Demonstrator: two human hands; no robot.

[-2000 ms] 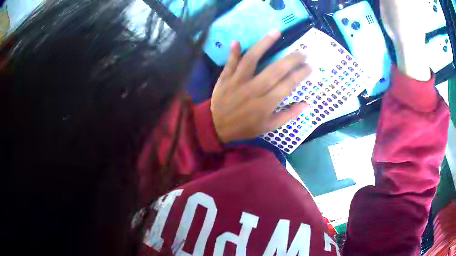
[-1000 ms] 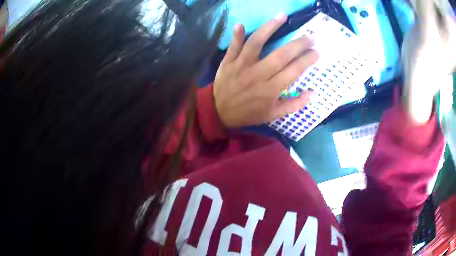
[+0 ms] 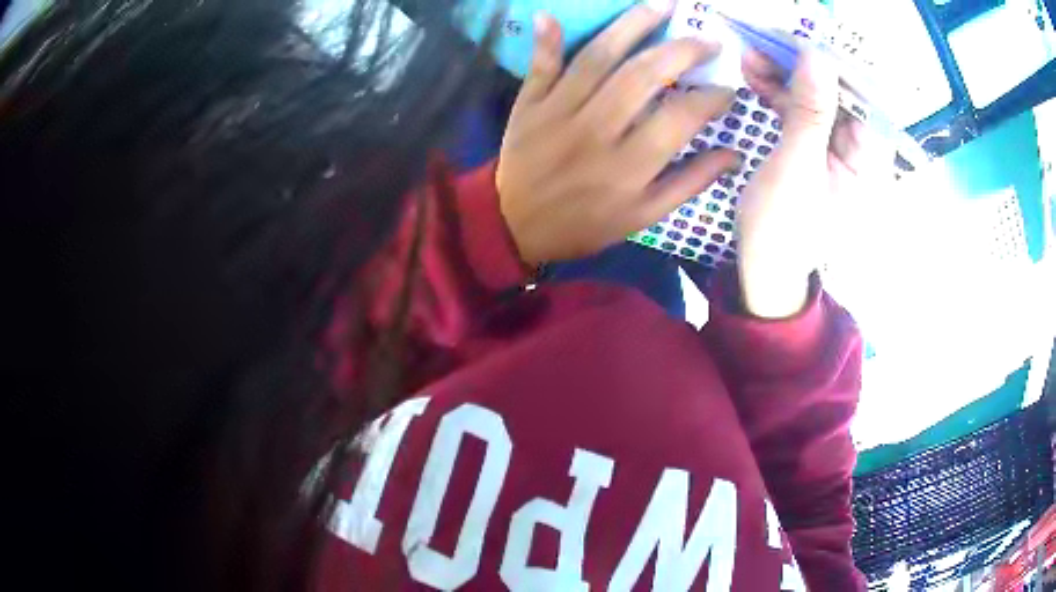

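Note:
The white sticker sheet (image 3: 706, 220) with rows of small dark, partly rainbow-shiny ovals lies under my hands. My left hand (image 3: 614, 139) is palm down with fingers spread, its thumb and fingers over the sheet, holding it. My right hand (image 3: 799, 139) holds a slim blue-violet pointed tool (image 3: 770, 44) over the upper part of the sheet, its tip pointing left near my left fingertips. Glare washes out part of the right hand; whether a sticker is on the tip cannot be told. A pale blue phone-shaped piece (image 3: 510, 41) shows behind my left hand.
Black tray edges (image 3: 963, 98) with pale pieces are at the upper right. The green surface (image 3: 1002, 156) carries an overexposed white sheet (image 3: 1005, 226). A dark ribbed object (image 3: 961, 497) is at the lower right. Dark hair blocks the left side.
My right hand has come from the far right onto the sheet, and its tool is now visible. The view has shifted, showing more of the right side. My left hand stays on the sheet.

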